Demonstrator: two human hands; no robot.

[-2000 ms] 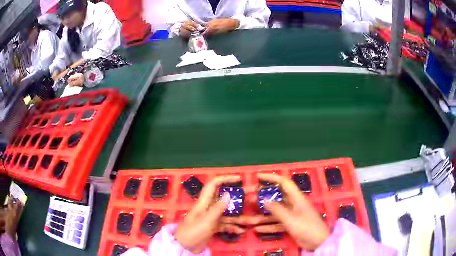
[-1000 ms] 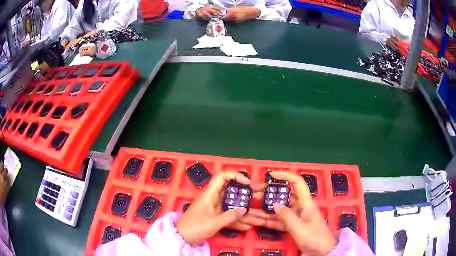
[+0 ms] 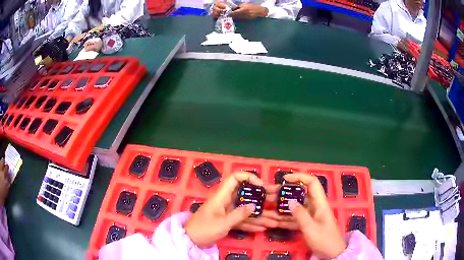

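Observation:
My left hand (image 3: pixel 216 216) holds a smartwatch body (image 3: pixel 250 198) without strap, its lit screen facing up and showing a menu list with coloured icons. My right hand (image 3: pixel 316 218) holds a second smartwatch body (image 3: pixel 291 197) with a similar lit list. Each thumb lies on the lower part of its screen. Both hands are bare, side by side over the red foam tray (image 3: pixel 185 194). The tray's square pockets hold several dark watches, mostly back side up. The hands and sleeves hide some pockets.
A second red foam tray (image 3: pixel 96 124) with watches is tilted at left, by a white calculator (image 3: pixel 65 195). A clipboard (image 3: pixel 399 227) with a dark piece on its paper lies at right. Beyond the green conveyor belt (image 3: pixel 285 111) are people in white coats, papers and dark small parts.
Both watch screens have gone from a blue dial, through an icon grid, to a menu list. Both hands still hold the watches. The camera view has shifted slightly.

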